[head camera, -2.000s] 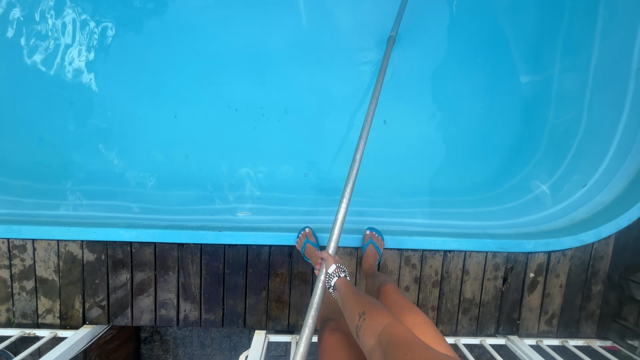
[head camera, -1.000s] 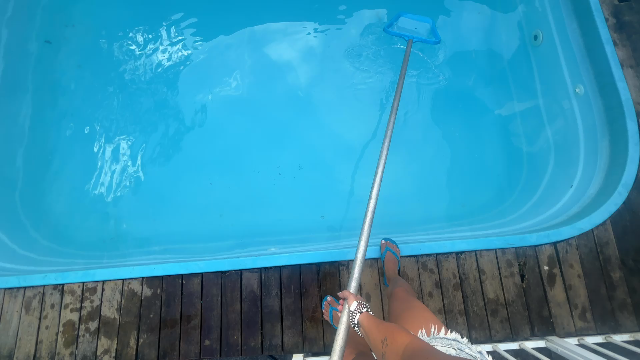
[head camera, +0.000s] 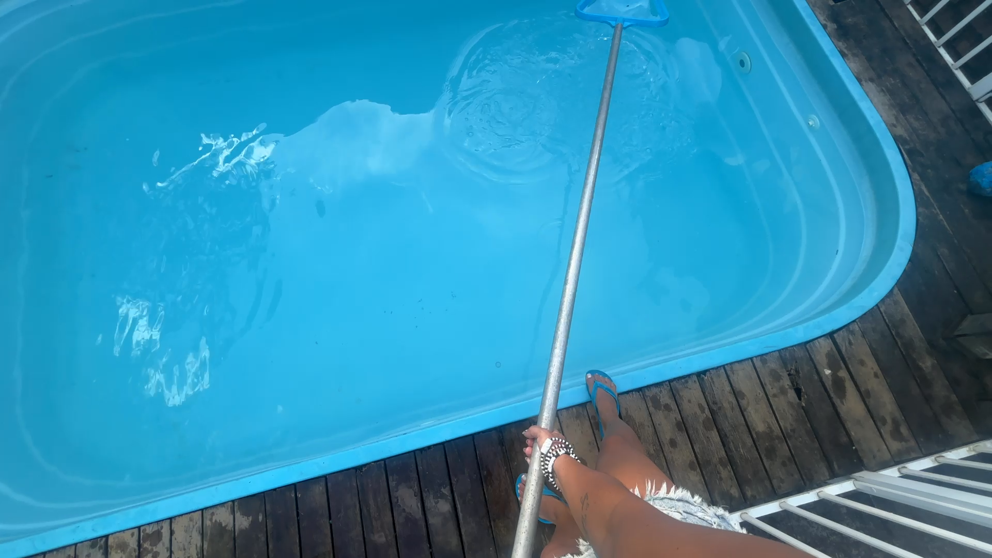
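Note:
My right hand (head camera: 540, 443), with beaded bracelets at the wrist, is closed around a long metal telescopic pole (head camera: 577, 248) near its lower part. The pole runs up and slightly right across the pool. At its far end, by the top edge of the view, is a blue-framed pool skimmer net (head camera: 622, 14), partly cut off. Whether the net touches the water cannot be told. Ring-shaped ripples (head camera: 511, 116) lie on the water left of the pole, below the net. My left hand is out of view, and the pole's near end leaves the bottom edge.
The blue pool rim (head camera: 465, 430) borders a dark, wet-spotted wooden deck (head camera: 434, 496). My feet in blue flip-flops (head camera: 602, 391) stand beside the rim. White metal railings (head camera: 845, 496) are at lower right and upper right. A blue object (head camera: 981, 178) lies at the right edge.
The skimmer net, out of view two seconds ago, came into view at the far end of the pole. Ring ripples have spread on the water. The view has shifted, showing more deck on the right.

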